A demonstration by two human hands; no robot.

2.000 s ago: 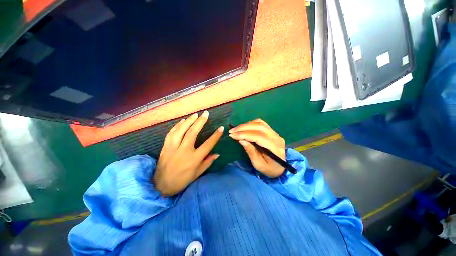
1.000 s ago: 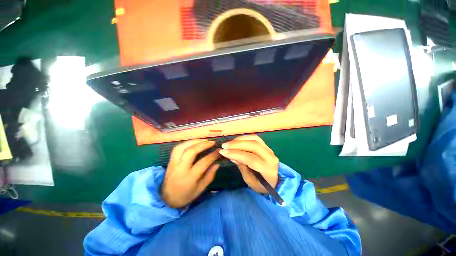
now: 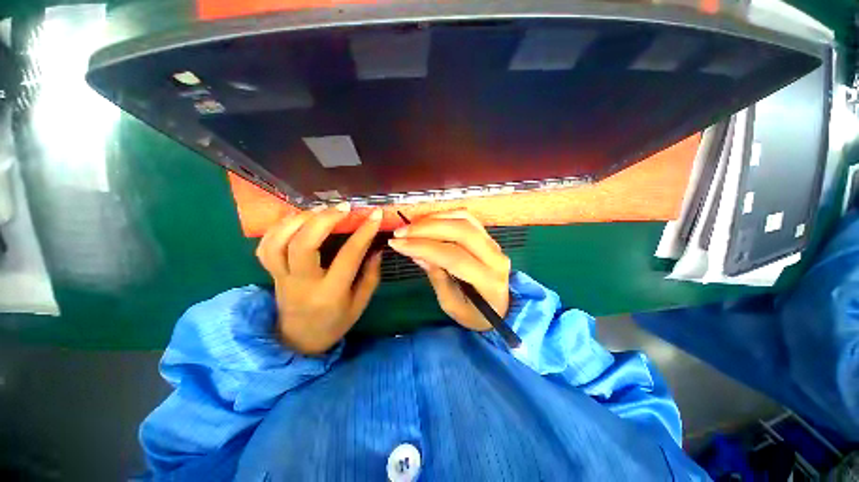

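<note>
A large dark tablet housing (image 3: 452, 113) with pale square patches inside stands tilted over the red-orange mat (image 3: 650, 184), its near edge lined with small bright parts. My left hand (image 3: 316, 273) is at the near left of that edge, fingers spread, fingertips touching or just short of it; I see nothing held in it. My right hand (image 3: 457, 264) holds a slim black pen-like tool (image 3: 490, 313), its fine tip pointing up toward the housing's edge. A black striped sheet (image 3: 509, 249) lies on the green surface, partly under my hands.
Stacked housings (image 3: 777, 179) with white separator sheets (image 3: 695, 202) stand at the right. Another person's blue sleeve (image 3: 801, 320) is at the far right. A white sheet (image 3: 28, 254) lies at the left edge on the green bench (image 3: 132, 216).
The view has shifted and the housing looks larger and nearer. Both hands have moved up toward its near edge. My left fingers are more spread; the tool stays in my right hand.
</note>
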